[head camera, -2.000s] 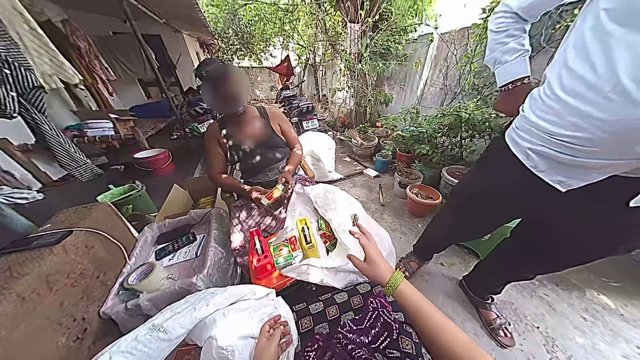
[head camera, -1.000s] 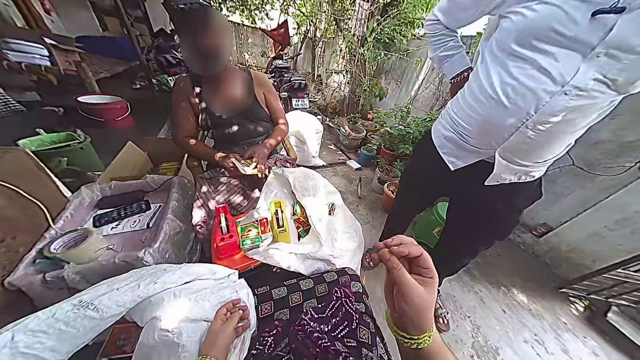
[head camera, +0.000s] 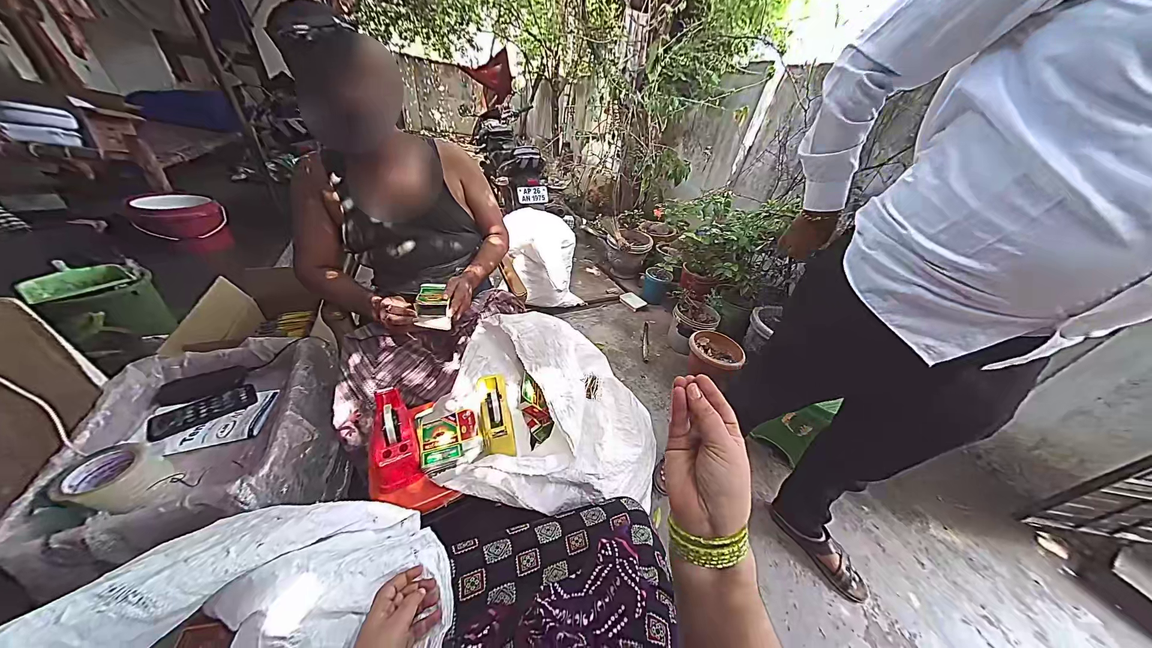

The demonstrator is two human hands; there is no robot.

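Note:
My right hand (head camera: 708, 454), with green bangles at the wrist, is raised right of an open white woven sack (head camera: 598, 423); its fingertips are pinched together and nothing is visible between them. On another white woven sack (head camera: 315, 549) rests my left hand (head camera: 402, 609), palm up, fingers loosely curled. Small green and red printed boxes (head camera: 443, 441) lie by the open sack's mouth, between a red tape dispenser (head camera: 393, 432) and a yellow tape dispenser (head camera: 496, 414). Opposite me a seated person holds a small green and yellow box (head camera: 432, 300) in both hands.
At left, a plastic-lined carton (head camera: 297, 450) holds a tape roll (head camera: 112, 477) and a black phone or calculator (head camera: 202, 411). A person in a white shirt (head camera: 1008, 189) stands at right. Potted plants (head camera: 716, 349), a green bin (head camera: 99, 297) and a red bucket (head camera: 175, 220) stand behind.
My right hand has moved from over the open sack to its right side, and its fingers have come together upward. The view has shifted.

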